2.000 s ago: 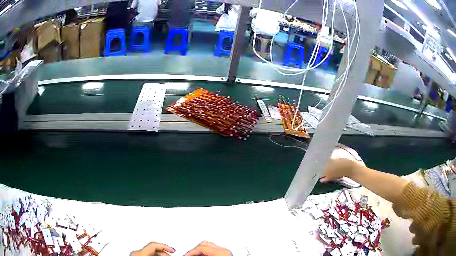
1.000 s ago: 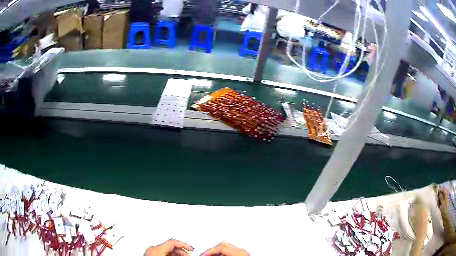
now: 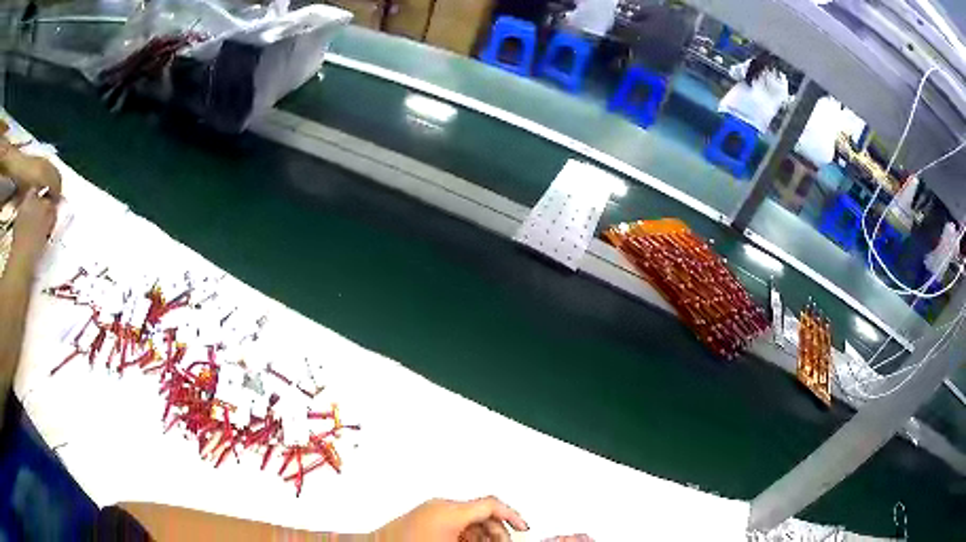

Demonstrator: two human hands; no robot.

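Note:
My left hand [image 3: 461, 521] is at the bottom edge, its fingers curled and partly cut off. Whether it holds anything cannot be told. Only a thin sliver of my right hand [image 3: 569, 538] shows at the bottom edge, to the right of my left hand. A tangled pile of loose wired parts [image 3: 207, 408], with red leads and white and orange-yellow pieces, lies on the white bench [image 3: 424, 423] to the left of my left hand.
The dark green conveyor belt [image 3: 350, 254] runs beyond the bench. On its rail lie a perforated white plate [image 3: 569, 215] and orange strips of parts [image 3: 699, 286]. A slanting grey post [image 3: 847, 450] stands right. Another person's hands [image 3: 30, 201] are at the left edge.
The view has swung left and tilted, so the left pile is nearer the middle and the right pile has left the picture. My right hand is now almost wholly cut off.

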